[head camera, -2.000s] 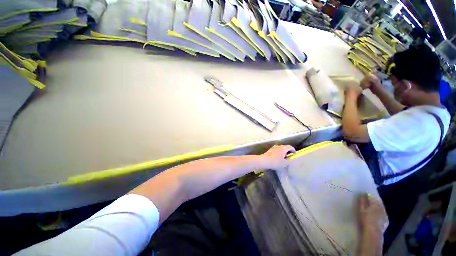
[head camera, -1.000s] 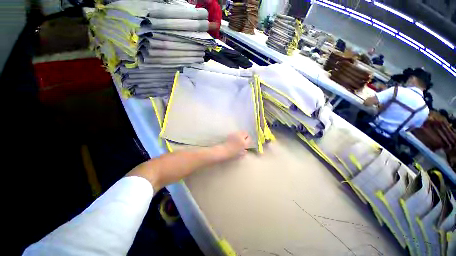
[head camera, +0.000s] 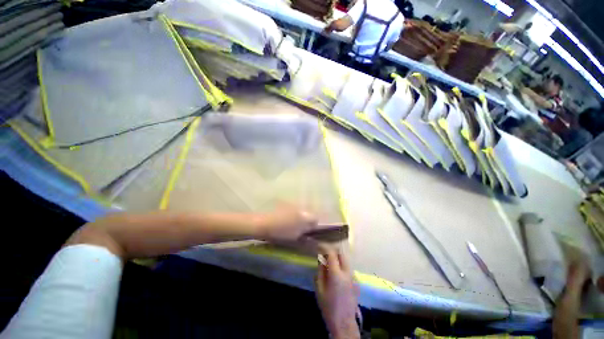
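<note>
A grey-beige panel with yellow strips down both sides lies flat in front of me. My left hand rests on its near edge, towards the right corner. My right hand is at the same corner, just below a small dark brown flap, with its fingers touching the edge. The fingers of both hands are blurred, and whether the right ones pinch the panel is hard to tell. Something small and pale shows at the right fingertips.
Waiting grey panels overlap at the left. Folded panels stand fanned along the far edge. A long flat bar and a slim tool with a cord lie right. Another person's hand works far right.
The view has swung right and down from the panel pile. A panel now lies before me, apart from the waiting ones. My right hand has come into view beside my left at its near corner.
</note>
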